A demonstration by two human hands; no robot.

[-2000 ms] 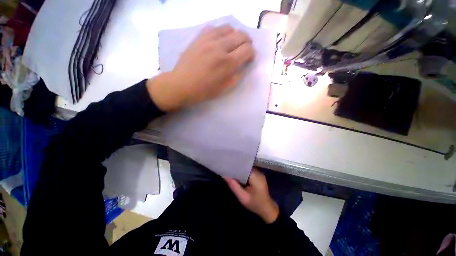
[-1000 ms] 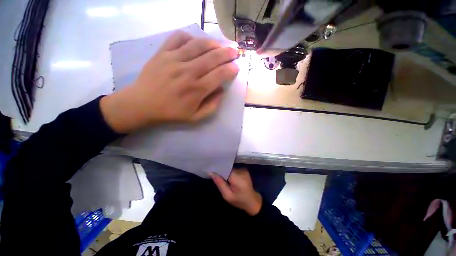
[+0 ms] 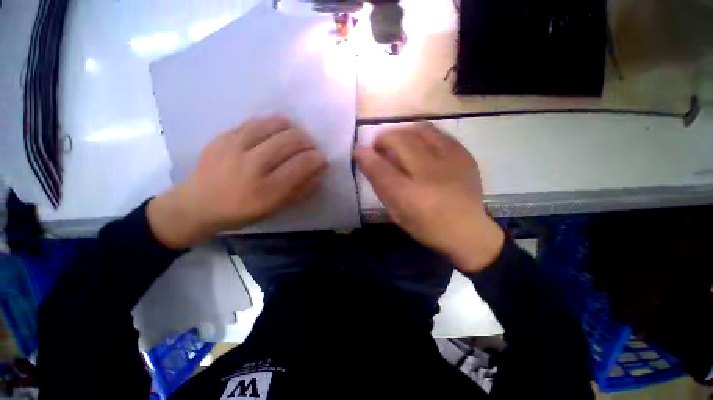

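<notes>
A pale lilac fabric panel with a thin dark right edge lies on the white table, its top part under the brightly lit presser foot. My left hand lies flat on the panel, fingers spread a little, holding nothing. My right hand is at the panel's right edge, below the needle area, with thumb and fingertips on that edge. The fingertips are partly hidden, so I cannot tell if they pinch it. The needle itself is lost in the glare.
A dark fabric square lies right of the needle on the tan board. Stacked panels with dark edges lie at far left. The table's front edge runs across. Blue crates and pale panels are below.
My right hand has moved up from the panel's lower corner to its right edge. My left hand has slid down the panel, away from the needle. The view has shifted down, too.
</notes>
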